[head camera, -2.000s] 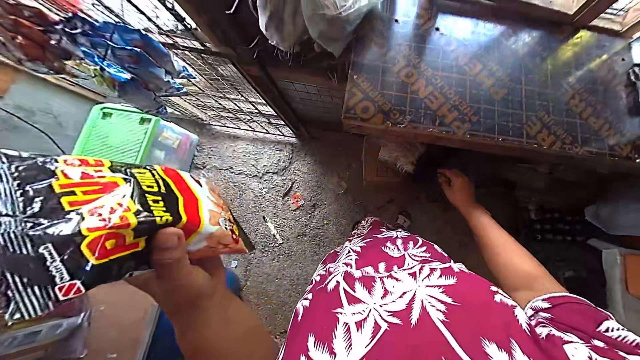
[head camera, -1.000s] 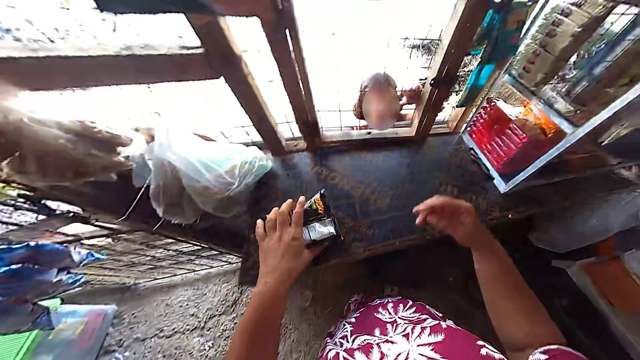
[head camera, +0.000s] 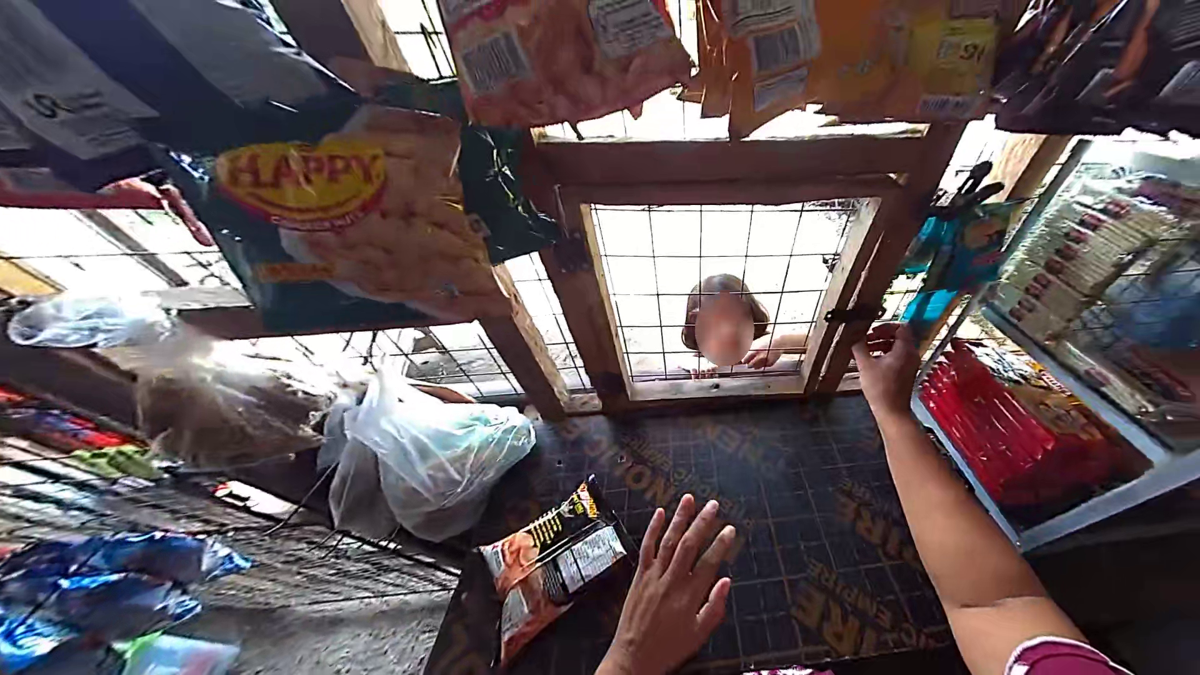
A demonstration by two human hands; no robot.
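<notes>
A black and orange snack packet (head camera: 562,562) lies on the dark printed plywood counter (head camera: 741,487). Just right of it is my left hand (head camera: 670,581), palm down with fingers apart, over the counter and holding nothing. My right hand (head camera: 886,366) is raised at the right side of the wood-framed mesh window (head camera: 722,225), its fingers near the frame by a small teal packet (head camera: 961,244). Whether those fingers grip the frame cannot be made out. Behind the mesh stands a person (head camera: 724,328) with a hand at the sill.
White plastic bags (head camera: 422,450) sit at the counter's left end. Large snack packs, one a green chips pack (head camera: 347,216), hang overhead. A glass-sided display case (head camera: 1041,441) with red packets stands at the right. Blue packets (head camera: 103,591) hang on wire mesh at lower left.
The packet that was in my left hand two seconds ago now lies on the counter, let go. My right hand has moved up to the window's right side. The view has swung up toward the window.
</notes>
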